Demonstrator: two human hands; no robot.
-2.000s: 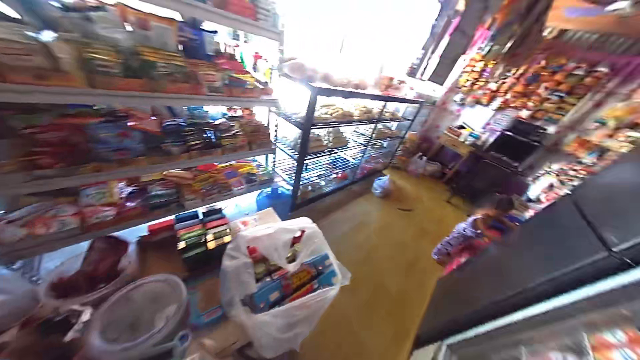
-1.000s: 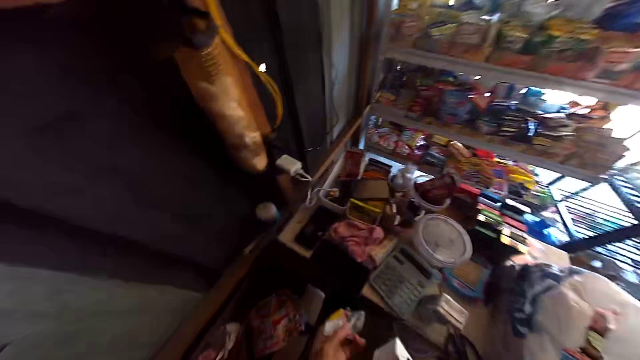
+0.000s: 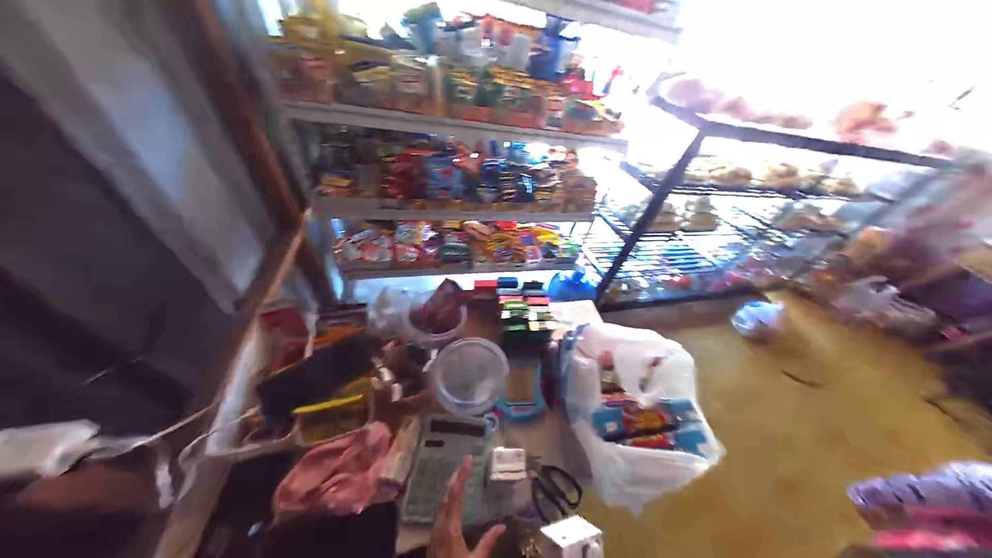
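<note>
At the bottom centre, my left hand reaches up over the counter with fingers apart and nothing seen in it. Beside its fingertips lies a large-key calculator. Just right of it are a small white box, black-handled scissors and a white cube-shaped object. A pink cloth is crumpled to the left. Behind the calculator stands a round plastic tub with a pale lid. My right hand is not in view.
A white plastic bag of packaged goods is right of the counter. Shelves of packets rise behind, with a black wire rack beside them. Part of a person in purple and pink clothing shows at lower right. A small bag lies on the floor.
The view has swung right since one second ago. My left hand, then around a small yellow and white item, now shows spread fingers without it.
</note>
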